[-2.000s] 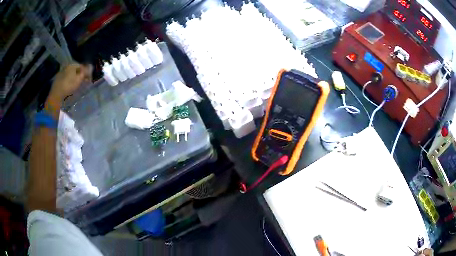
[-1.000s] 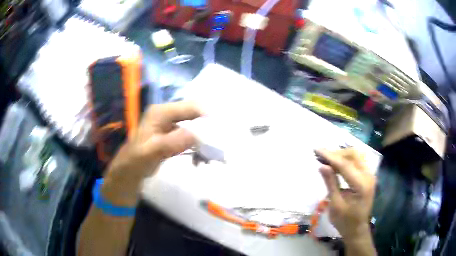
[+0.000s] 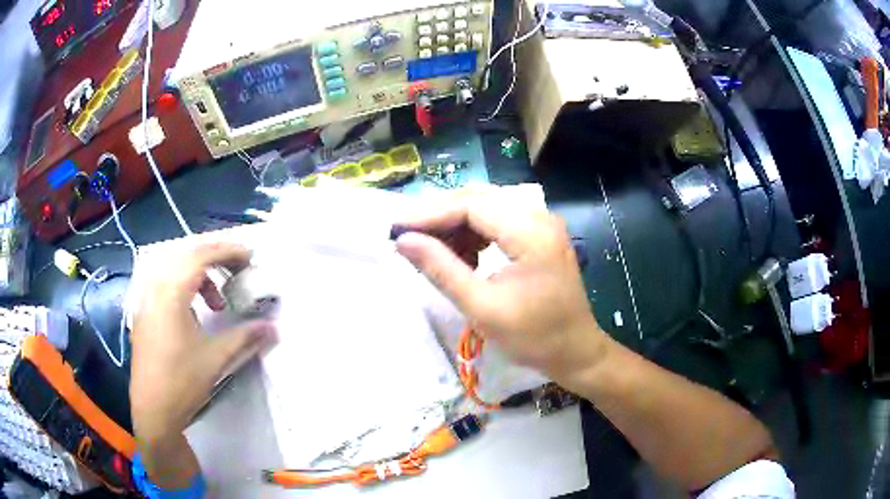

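My left hand [image 3: 190,346] is at the left of the white mat [image 3: 532,458] and holds a white charger [image 3: 251,290] between thumb and fingers. My right hand [image 3: 507,283] is over the middle of the mat and pinches a small dark tip [image 3: 397,232] between thumb and forefinger. The tip and the charger are apart. A bundled orange cable [image 3: 390,470] with a white tie lies near the mat's front edge, and part of it runs up beside my right wrist. The white surface between the hands is glaring, so its details cannot be told.
The cream bench meter [image 3: 342,73] stands behind the mat, with a yellow component strip [image 3: 376,166] before it. The dark red power box [image 3: 117,146] is at the back left. The orange-cased multimeter [image 3: 73,419] is at the left edge. Two white chargers [image 3: 809,294] lie at the right.
The view has swung right, from the bin to the mat and bench meter. My left hand has come from the bin to the mat and holds a charger. My right hand has moved in nearer it.
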